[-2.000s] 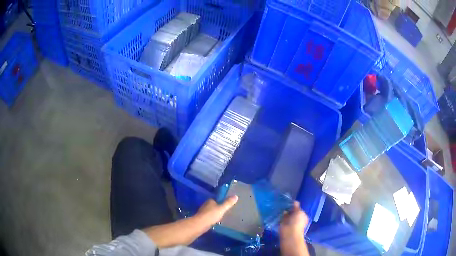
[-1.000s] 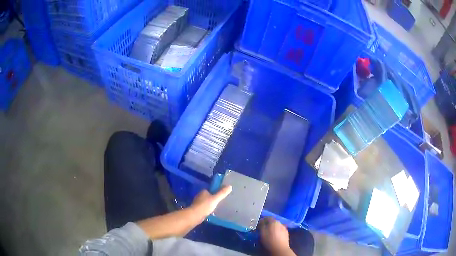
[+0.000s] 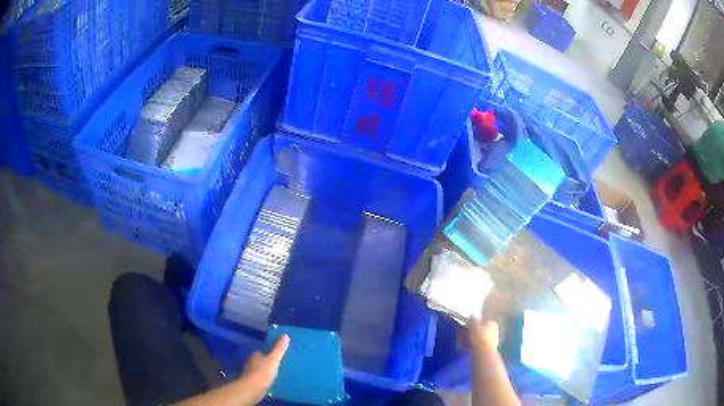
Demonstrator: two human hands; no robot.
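Note:
My left hand (image 3: 266,366) holds a square plate with a blue film-covered face (image 3: 308,363) over the near edge of the blue bin (image 3: 208,238). My right hand (image 3: 483,335) is at the near edge of the loose pile of bare silver plates (image 3: 456,287) on the brown board (image 3: 508,305). A bare plate seems to lie on top there, but glare hides the detail and the grip of the fingers. Rows of bare plates stand on edge in the bin, at its left (image 3: 266,254) and right (image 3: 375,293).
A leaning stack of film-covered plates (image 3: 504,202) is at the board's far end. Glaring white squares (image 3: 549,342) lie at its near right. A perforated crate (image 3: 119,170) holding plates is at the left. An upright blue bin with red markings (image 3: 381,103) stands behind. A red stool (image 3: 681,197) is far right.
The view has turned to the right. My right hand has moved from beside the held plate to the loose pile. The plate in my left hand now shows a blue face instead of bare metal.

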